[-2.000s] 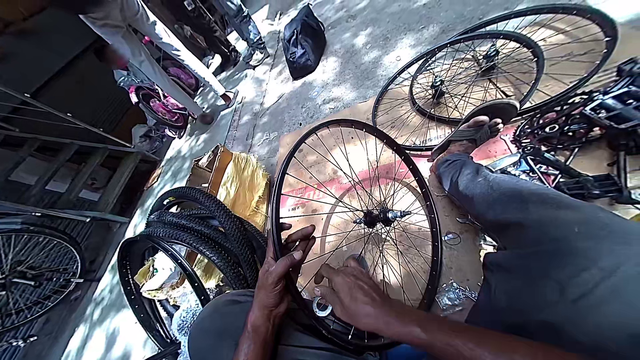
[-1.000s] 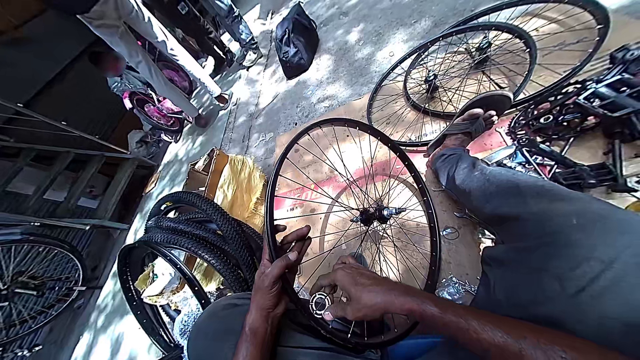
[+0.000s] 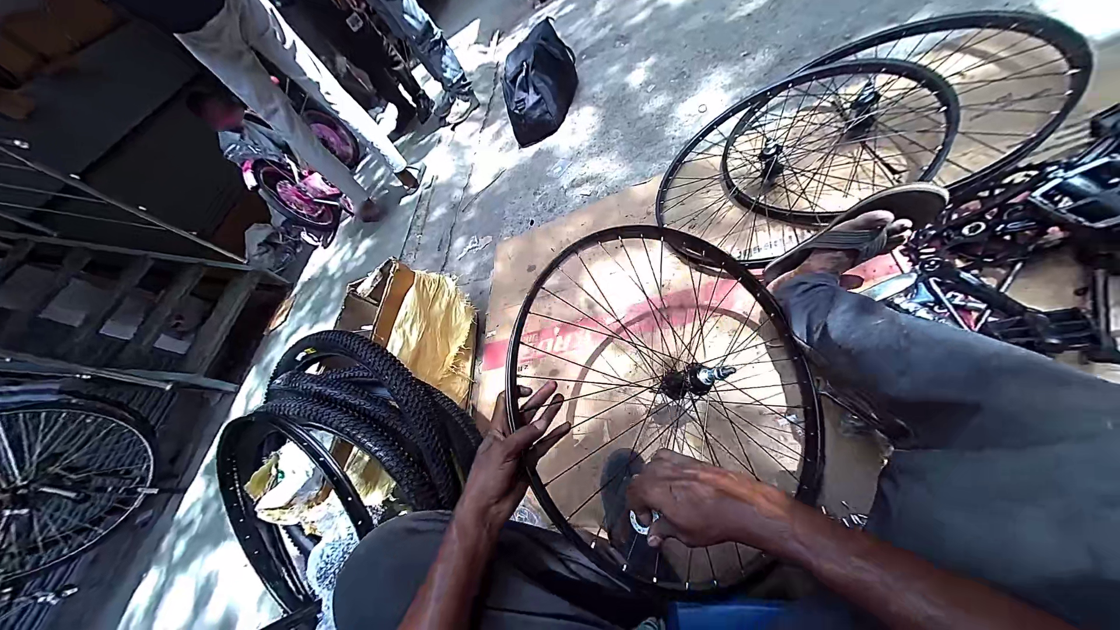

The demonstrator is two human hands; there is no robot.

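A spoked bicycle wheel (image 3: 809, 398) with a black rim and no tyre stands tilted between my knees. Its hub (image 3: 687, 381) has a bare axle end pointing right. My left hand (image 3: 516, 437) grips the rim on the left side, fingers spread over the spokes. Near the lower spokes, my right hand (image 3: 682, 503) is closed on a small round metal spoke wrench (image 3: 643, 523), mostly covered by the fingers. Whether the wrench sits on a spoke nipple cannot be told.
Knobbly tyres (image 3: 385, 394) and a bare rim (image 3: 229, 455) lie at left beside a torn carton (image 3: 385, 302). More wheels (image 3: 954, 96) and bicycle parts (image 3: 1006, 306) are at right. A black bag (image 3: 540, 83) lies ahead; people (image 3: 289, 79) stand at upper left. Cardboard (image 3: 525, 262) covers the ground.
My right hand, with the round wrench in it, has shifted and turned at the lower spokes, so its fingers cover more of the wrench. My left hand stays at the rim.
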